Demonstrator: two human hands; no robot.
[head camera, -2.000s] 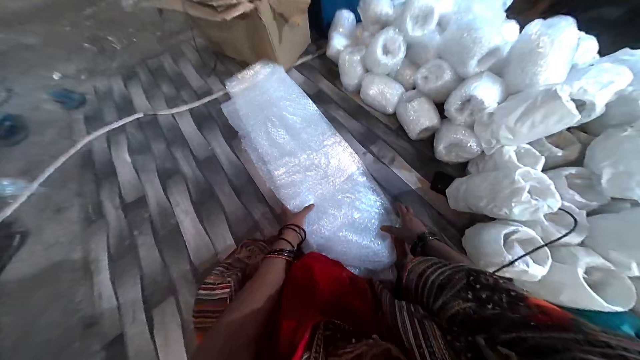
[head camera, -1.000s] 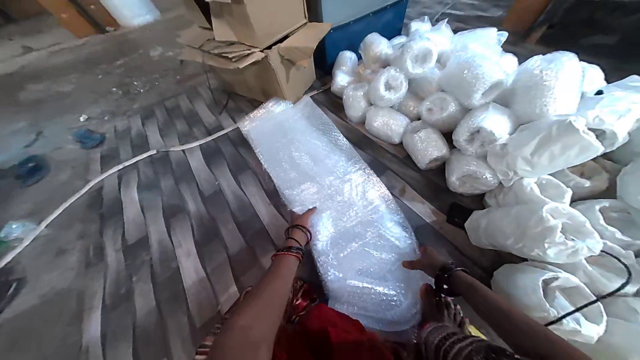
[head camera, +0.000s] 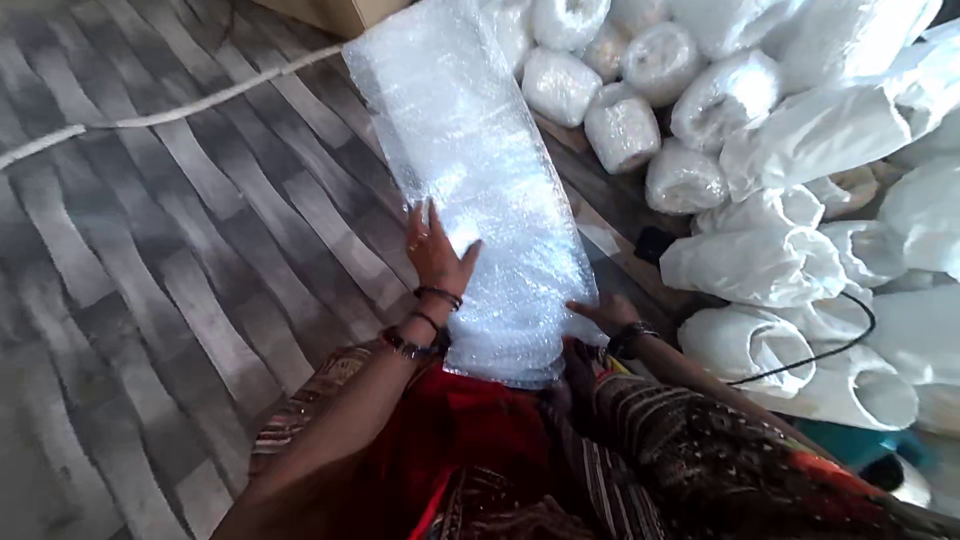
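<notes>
A long, layered strip of clear bubble wrap (head camera: 487, 172) lies on the patterned floor sheet, its near end at my lap. My left hand (head camera: 439, 255) rests on its left edge with the fingers spread, pressing on the wrap and gripping nothing that I can see. At the lower right edge is my right hand (head camera: 604, 311), thumb on the wrap; its other fingers are partly hidden, so whether they pinch the edge is unclear. Dark bracelets circle both wrists.
Bubble-wrapped rolls (head camera: 622, 127) and white-wrapped hollow bundles (head camera: 750, 266) are piled on the right. A black cable (head camera: 817, 360) loops over them. A pale rope (head camera: 202, 105) crosses the floor sheet (head camera: 225, 300) at upper left, near a cardboard box (head camera: 330, 11).
My left hand has moved farther up the left edge of the bubble wrap. My right hand stays by the lower right edge. The view has tilted down.
</notes>
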